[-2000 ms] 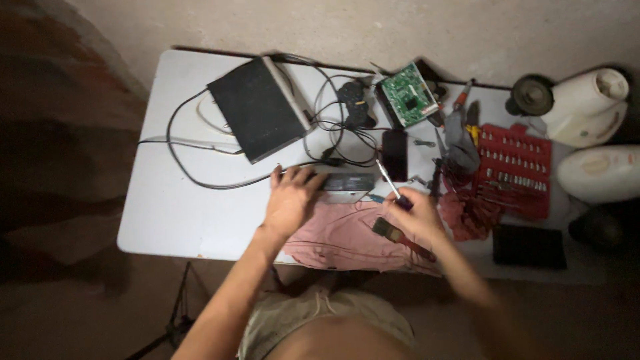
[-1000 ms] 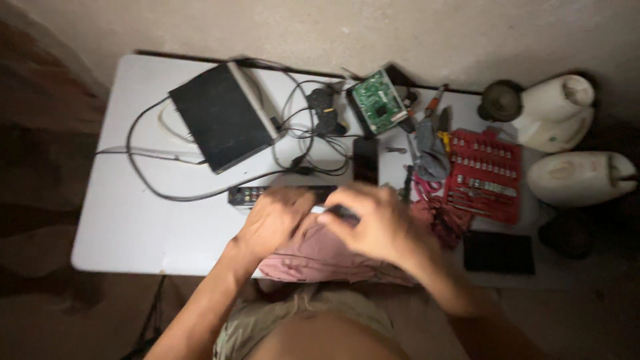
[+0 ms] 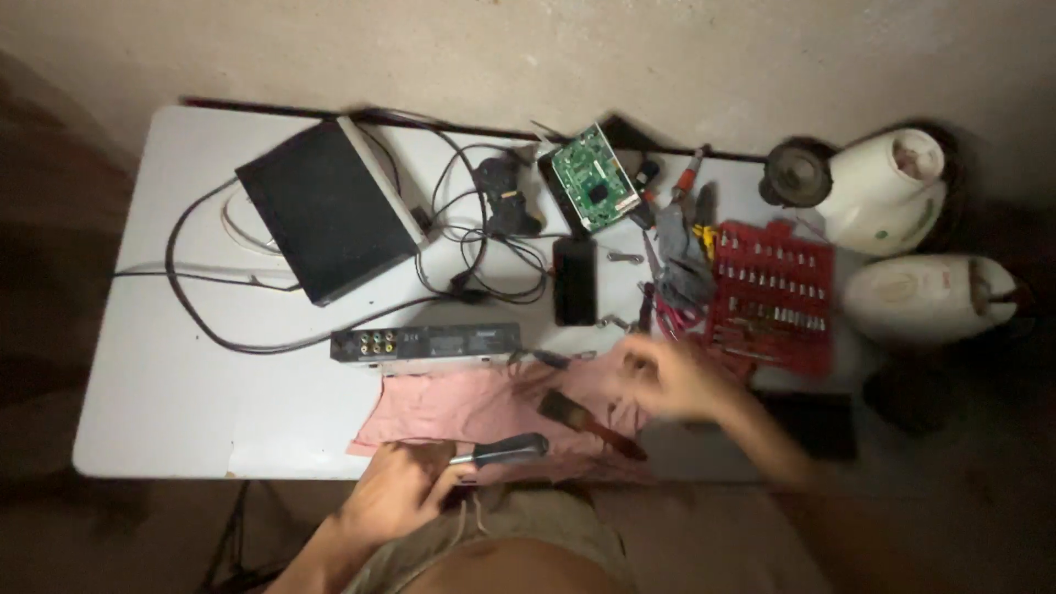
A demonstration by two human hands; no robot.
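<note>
My left hand (image 3: 404, 487) is closed around the metal shaft of a screwdriver (image 3: 507, 449), its black handle pointing right, over the near table edge. My right hand (image 3: 672, 375), blurred, hovers over the right part of a pink cloth (image 3: 445, 404); whether it holds anything is unclear. On the cloth lies a brush (image 3: 582, 421) with a reddish handle. Just behind the cloth stands a slim black electronic device (image 3: 429, 342) on its side, its jacks facing up. Another screwdriver (image 3: 551, 358) lies by its right end.
Behind are a large black box-shaped device (image 3: 330, 210), looped cables, a game controller (image 3: 505, 196), a green circuit board (image 3: 596, 177) and a phone (image 3: 575, 282). At right, a red socket set (image 3: 771, 289), pliers and two white appliance bodies (image 3: 879, 194) crowd the table (image 3: 198, 421).
The screwdriver, in my right hand two seconds ago, is now in my left. Both hands have come away from the slim device, the left toward my body and the right to the right.
</note>
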